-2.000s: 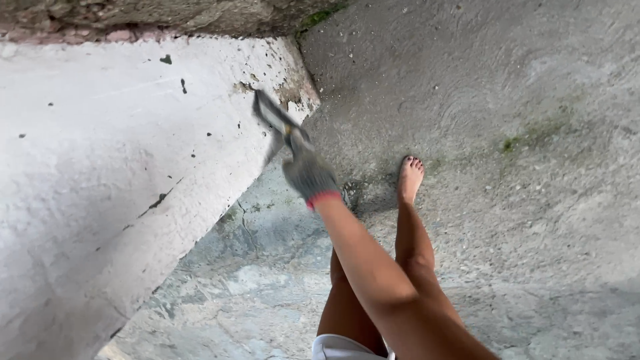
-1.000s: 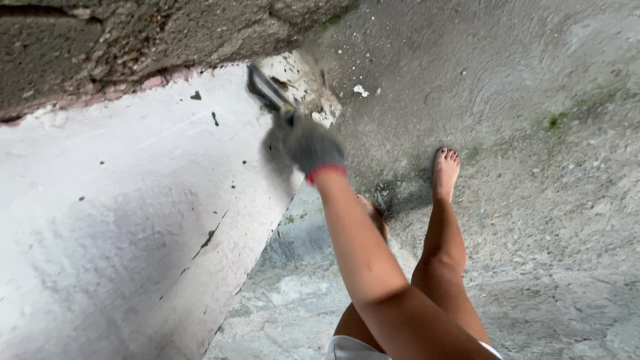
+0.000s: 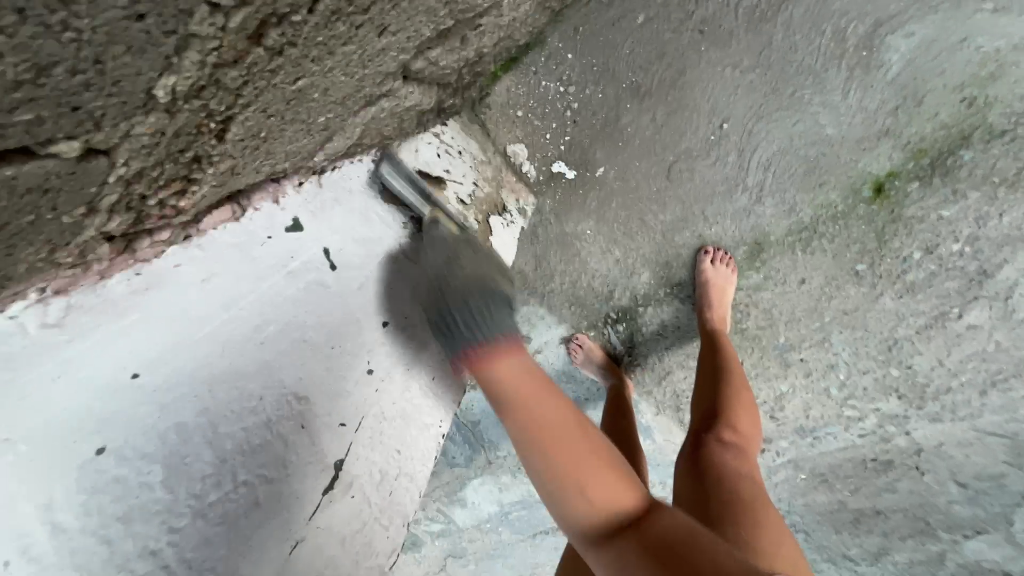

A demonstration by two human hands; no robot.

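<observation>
My right hand [image 3: 470,292], in a grey knit glove with a red cuff, grips a hand scraper [image 3: 408,186] with a metal blade, blurred by motion. The blade lies over the upper part of a white-painted wall [image 3: 240,336], close to its border with rough stone or concrete. To the right of the blade, the wall's end has a patch of flaking paint [image 3: 460,172] with brown material showing through. Whether the blade touches the paint is hard to tell. My left hand is out of view.
Rough masonry [image 3: 240,88] runs across the upper left. Paint chips [image 3: 563,170] lie on the grey concrete ground [image 3: 640,104] beyond the wall's corner. My bare feet, one forward [image 3: 714,284] and one nearer the wall [image 3: 594,358], stand on the concrete. Green moss [image 3: 882,186] grows at right.
Larger white paint chips now lie on the ground by the wall's corner, where the oldest frame shows none. My right hand stays on the scraper near that corner. The view has shifted.
</observation>
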